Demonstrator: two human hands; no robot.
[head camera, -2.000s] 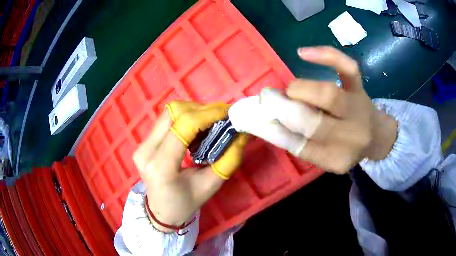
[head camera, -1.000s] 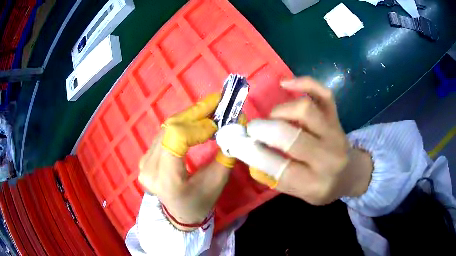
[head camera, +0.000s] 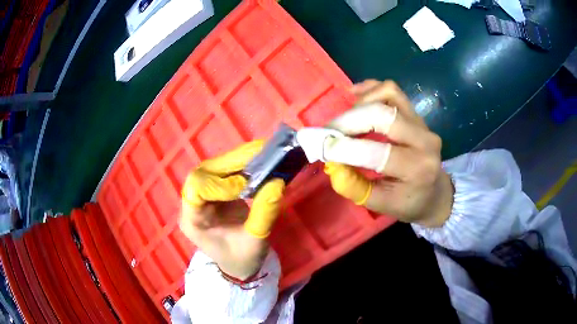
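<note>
My left hand (head camera: 231, 196), with yellow finger cots, grips a dark and silver part, likely a watch (head camera: 272, 161), between thumb and fingers above the tray. It is blurred. My right hand (head camera: 386, 152) has white coverings on two or more fingers and a yellow cot on another finger. Its white-covered fingertips touch the upper right end of the watch; I cannot tell whether they hold a separate cloth. The red compartment tray (head camera: 221, 95) lies under both hands, and the pockets that show hold nothing, except a small dark part at its lower left edge.
Stacked red trays (head camera: 57, 272) stand at the left. White fixture blocks (head camera: 164, 38) lie beyond the tray. A whitish block, perhaps the bottle (head camera: 372, 7), a white wipe (head camera: 430, 28) and dark ribbed strips (head camera: 519, 30) lie at the upper right. A blue object (head camera: 562, 95) shows at the right.
The watch has turned in my left fingers and tilts differently. My right hand has shifted, its fingertips now at the watch's upper end. The white blocks have moved up and right in view.
</note>
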